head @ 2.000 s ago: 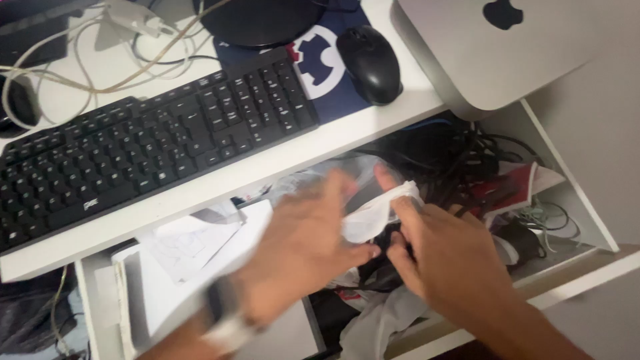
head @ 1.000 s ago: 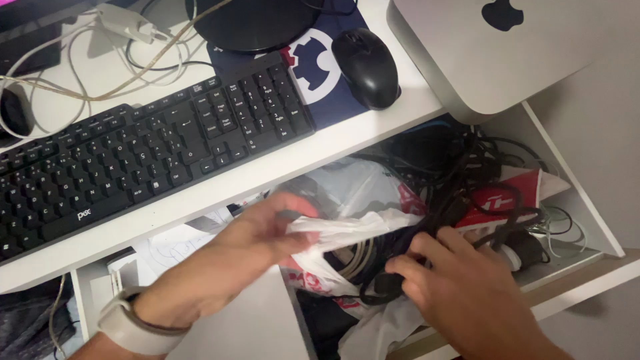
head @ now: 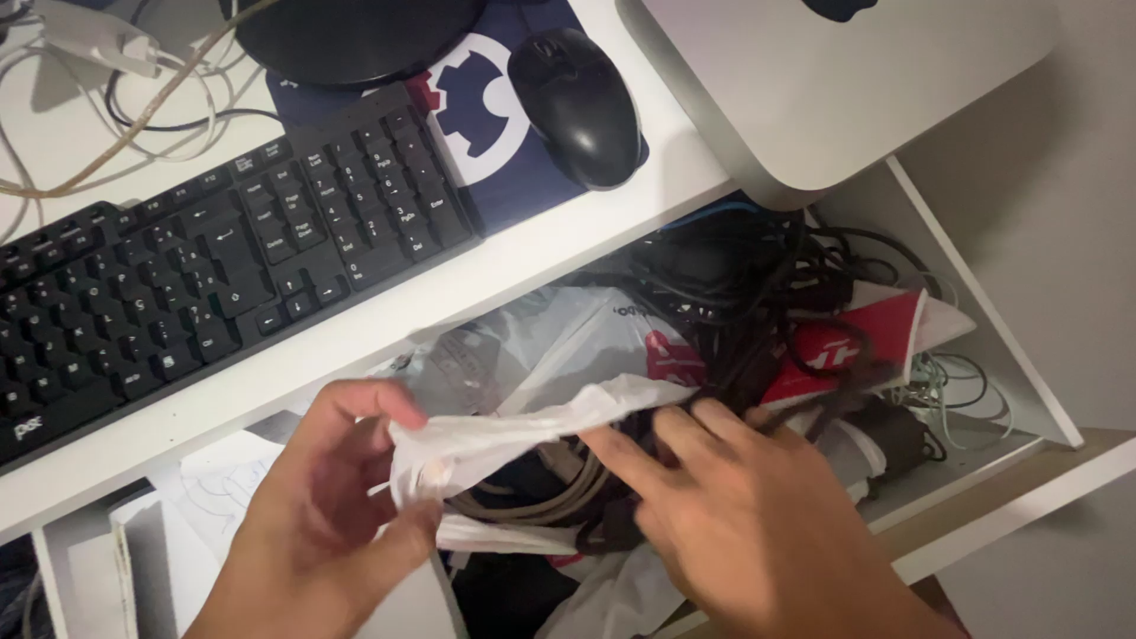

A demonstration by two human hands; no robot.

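My left hand (head: 346,515) pinches the edge of a white plastic bag (head: 532,430) in the open drawer, holding its mouth wide. Coiled beige cable (head: 568,497) shows inside the bag. At the right side of the bag's opening is my right hand (head: 719,506), its index finger against the rim and the other fingers curled over dark cables; whether it grips them is hidden. A tangle of black cables (head: 710,266) fills the back of the drawer. Beside it lies a red and white packet (head: 852,346).
On the white desk (head: 355,346) above the drawer are a black keyboard (head: 222,257), a black mouse (head: 577,106) and a silver Apple computer (head: 843,80). Papers (head: 213,488) lie in the drawer's left part. The drawer front (head: 1021,506) runs along the lower right.
Two seconds ago both hands were close together at the white bag. My left hand has since moved left with the bag's edge, and the cable inside has come into sight.
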